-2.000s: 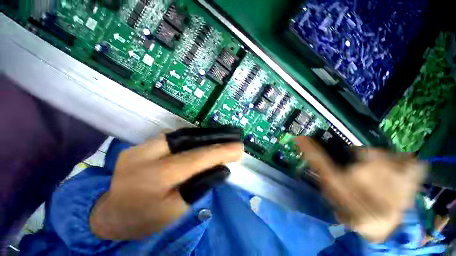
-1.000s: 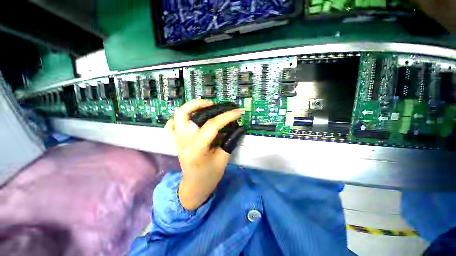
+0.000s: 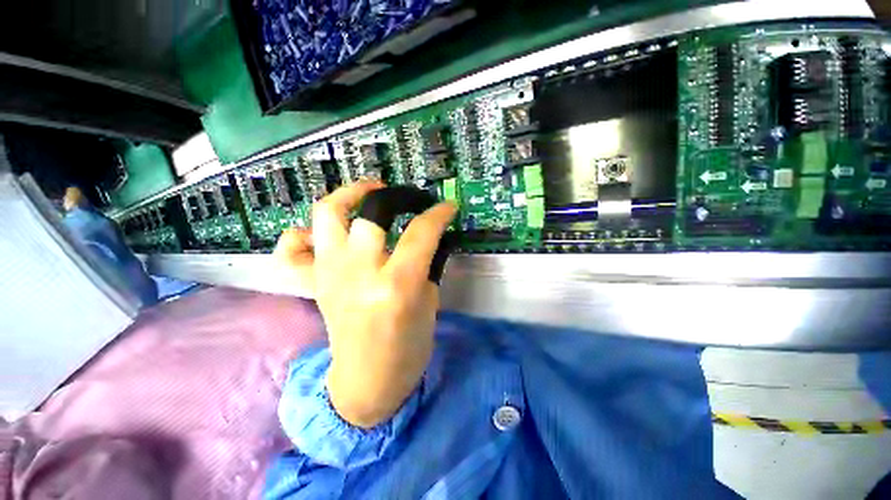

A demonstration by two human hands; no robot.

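Observation:
My left hand (image 3: 381, 293), with black cots on its fingers, is over the front part of a green circuit board (image 3: 493, 227). Its fingers are curled and its fingertips are close to the board; whether they hold a part cannot be told. A light-green terminal block (image 3: 450, 191) stands on the board just beyond the fingertips. Another green block (image 3: 533, 195) stands near that board's right end. My right hand is out of the picture.
A blue parts bin (image 3: 332, 44) sits behind the silver rail (image 3: 625, 44). A dark gap (image 3: 611, 127) separates this board from another board (image 3: 747, 161) on the right. A neighbour's pink smock (image 3: 195, 361) is at left. A front rail (image 3: 625, 293) runs before me.
The view has turned and shifted. My right hand, visible 2 s ago, has left the picture. A green block now shows near the board's right end, where none showed 1 s ago. The green bin is out of view.

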